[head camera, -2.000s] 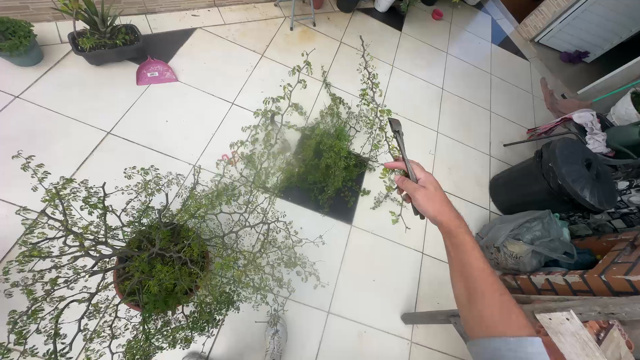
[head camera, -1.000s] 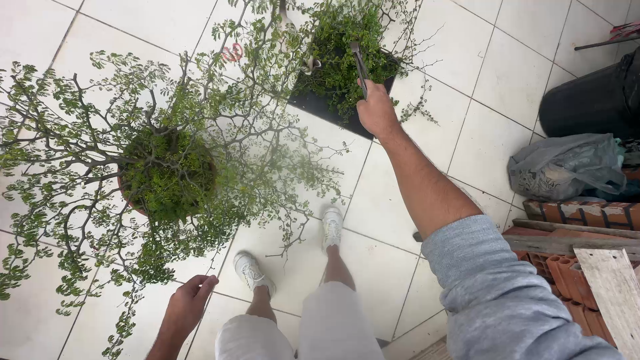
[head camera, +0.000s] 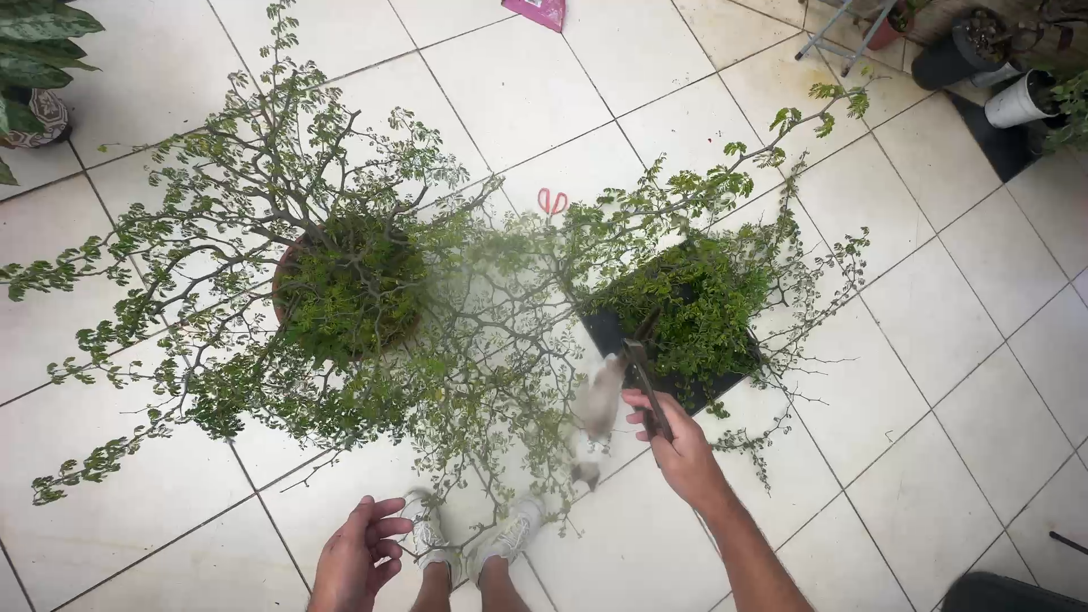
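My right hand (head camera: 676, 438) grips a dark metal hand tool (head camera: 646, 387), probably pruning pliers, its head pointing at the leafy shrub (head camera: 701, 306) that stands over a black floor tile. My left hand (head camera: 361, 544) is low in the view, fingers curled loosely and holding nothing, beside a thin branch tip. Above it spreads a branching small-leaved tree (head camera: 357, 285) in a round brown pot (head camera: 282, 280). Between the two plants their branches overlap, partly blurred. Red-handled scissors (head camera: 552, 201) lie on the floor behind the branches, their blades hidden.
A cat (head camera: 602, 404) is beside the black tile, near my right hand. My white shoes (head camera: 514, 527) are under the lower branches. A pink dustpan (head camera: 540, 10) lies at the top; a patterned pot (head camera: 42, 119) stands left. Dark pots (head camera: 956, 55) and a white pot (head camera: 1020, 100) stand upper right.
The right hand with its tool has drawn back from above the shrub to its near edge. The left hand, absent two seconds ago, shows at the bottom. The view has shifted.
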